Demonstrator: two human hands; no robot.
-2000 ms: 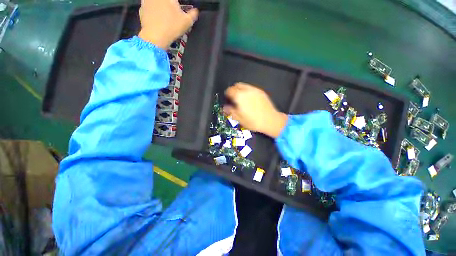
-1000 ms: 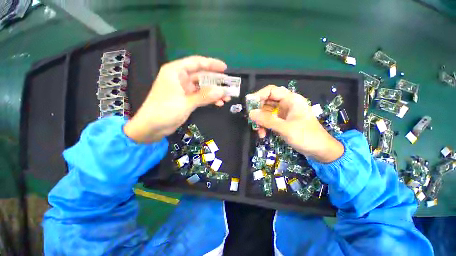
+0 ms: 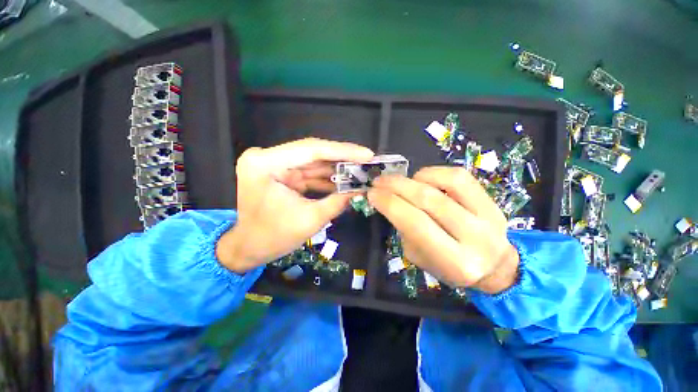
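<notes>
My left hand [image 3: 279, 200] holds a silver-grey rectangular housing [image 3: 354, 176] by its left end, above the divider of the front tray. My right hand [image 3: 451, 222] has its fingertips at the housing's right part. A small green circuit board [image 3: 363, 205] shows just below the housing at the fingertips; whether it is inside is hidden by the fingers. Loose circuit boards [image 3: 514, 172] with white and amber tabs lie heaped in the front tray [image 3: 552, 138], partly behind my hands.
A row of similar housings [image 3: 159, 153] stands in the black left tray [image 3: 222, 115]. Several fitted units [image 3: 603, 156] with white tabs are spread on the green bench [image 3: 459, 46] at right. My blue sleeves reach over both trays' near edges.
Two seconds ago my left hand was at the housing row and my right over the boards. Since one second ago, both hands have come together, with the board now against the housing.
</notes>
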